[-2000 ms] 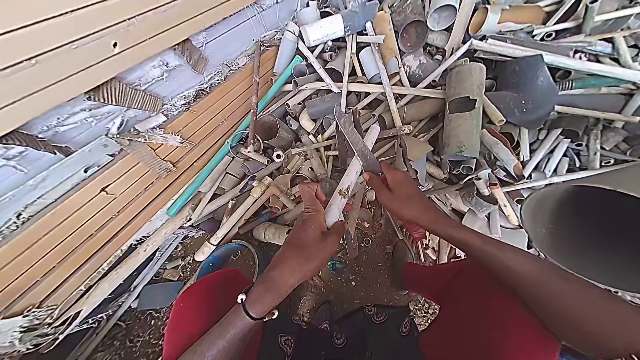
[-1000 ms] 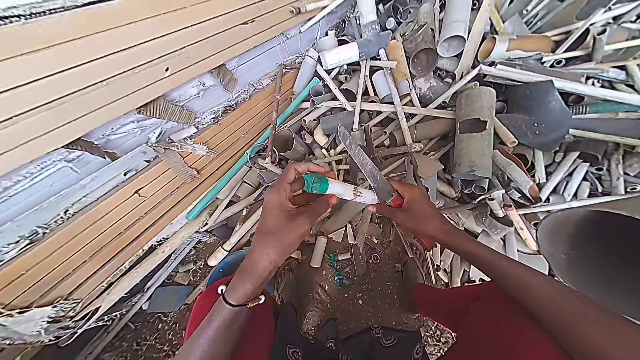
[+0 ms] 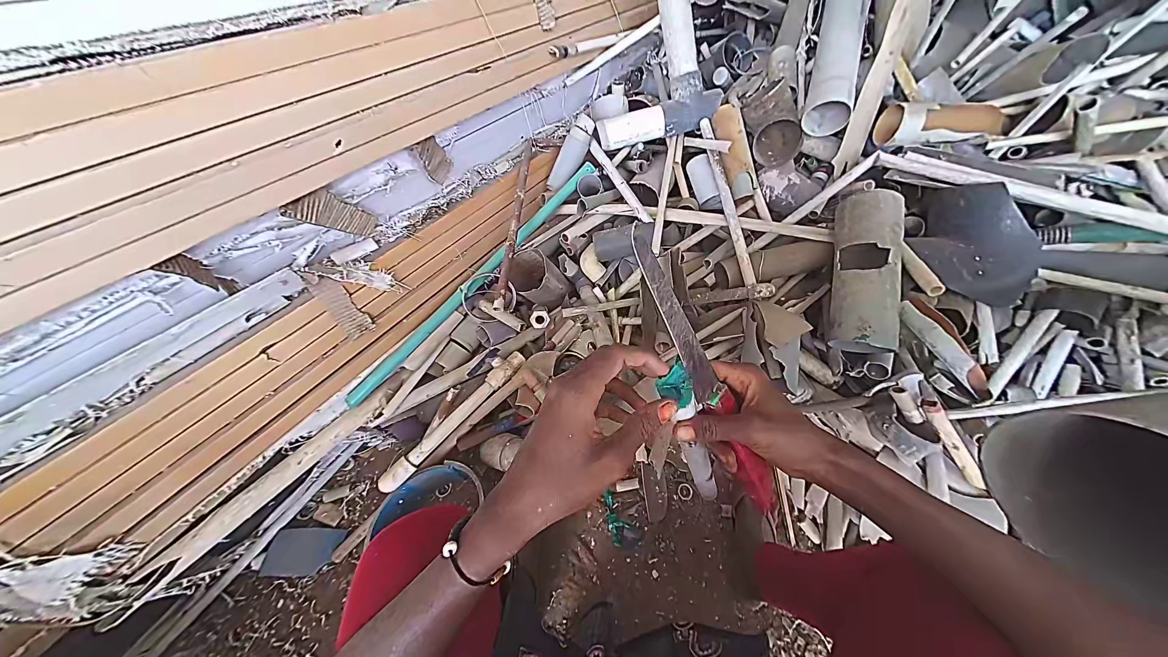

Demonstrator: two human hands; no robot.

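My left hand (image 3: 584, 438) pinches green tape or plastic film (image 3: 676, 387) at the upper end of a short white plastic pipe (image 3: 699, 467). The pipe stands nearly upright between both hands and points down toward the ground. My right hand (image 3: 762, 420) is closed around the red handle of a long-bladed knife (image 3: 673, 315), and its fingers also touch the pipe. The blade, dark and worn, points up and left over the scrap. Red cloth or plastic hangs beside the right fingers. A scrap of the same green film (image 3: 619, 522) lies on the ground below.
Cut plastic pipes, among them a broken grey pipe (image 3: 865, 274), are heaped ahead and right. Tan slatted panels (image 3: 228, 137) run along the left, beside a green pipe (image 3: 470, 287). A large grey pipe (image 3: 1077, 493) opens at the right; a blue container (image 3: 424, 493) is low left.
One second ago the white pipe lay nearly level between my hands; now it points downward. My left hand has moved from the pipe's left end to beside my right hand.
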